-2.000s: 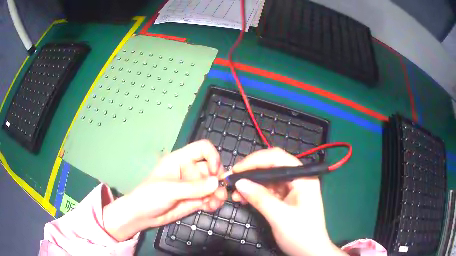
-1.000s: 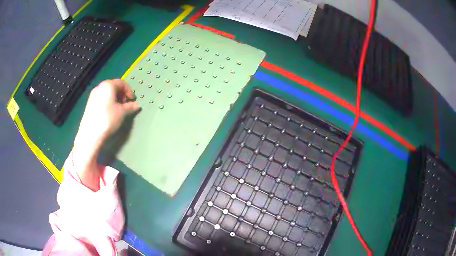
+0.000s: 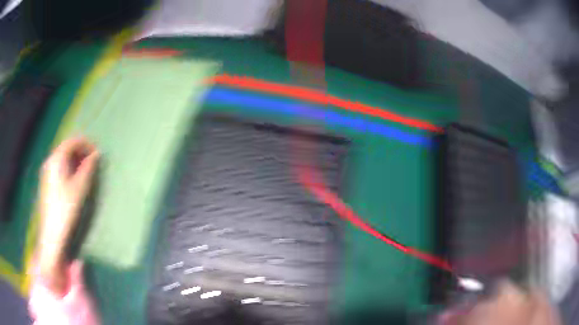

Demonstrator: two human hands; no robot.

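Observation:
The view is strongly blurred. My left hand (image 3: 66, 184) is over the left edge of the pale green component sheet (image 3: 136, 152), fingers curled together; whether it pinches a small part cannot be told. My right hand (image 3: 508, 308) is at the lower right, cut off by the bottom edge, at the near end of the right-hand tray stack (image 3: 485, 197). The red hose (image 3: 381, 235) runs down to a small whitish spot beside this hand. What the right hand holds cannot be made out. The black centre tray (image 3: 254, 209) lies between the hands.
Blue tape (image 3: 266, 105) and red tape (image 3: 381, 114) cross behind the centre tray. A black left tray (image 3: 22, 127) is at the far left. A rear tray stack (image 3: 374, 44) and papers (image 3: 209, 16) are at the back. White sheets (image 3: 562, 235) are at the far right.
The view has swung right. My hands, together over the centre tray two seconds ago, are now wide apart. My right hand has come back into view at the lower right.

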